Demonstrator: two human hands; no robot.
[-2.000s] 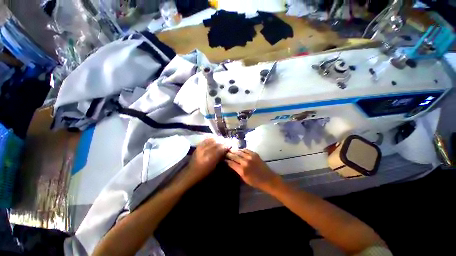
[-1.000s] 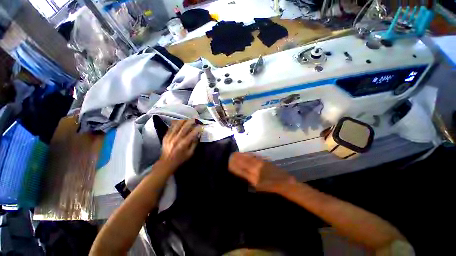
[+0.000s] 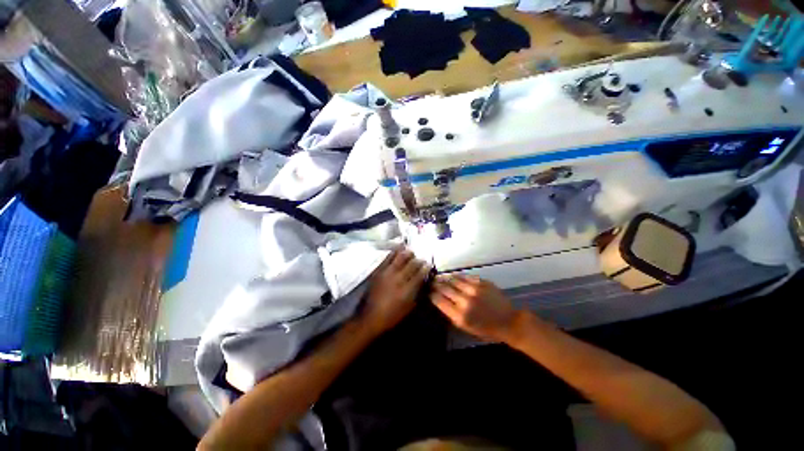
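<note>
The white sewing machine (image 3: pixel 529 150) with a blue stripe stands across the right. Light grey garment panels (image 3: pixel 291 255) with a black strip (image 3: pixel 300 211) lie left of the needle and hang over the table's front edge. The presser foot (image 3: pixel 436 225) is just beyond my fingertips. My left hand (image 3: pixel 396 284) and my right hand (image 3: pixel 472 304) are close together just in front of it, fingertips pinching the edge of black cloth (image 3: pixel 405 352). The black cloth hangs down toward my lap. The exact edge between the fingers is small and blurred.
Black cut pieces (image 3: pixel 419 42) lie on the brown board (image 3: pixel 353 70) behind the machine. A beige box-like item (image 3: pixel 654 250) is at its right front. More grey cloth (image 3: pixel 220 114) is heaped at the back left. Blue and green baskets (image 3: pixel 31 273) are at far left.
One second ago my hands were apart over the black cloth. Now they are together at its edge before the presser foot. The grey panels are spread differently, and the black strip shows again.
</note>
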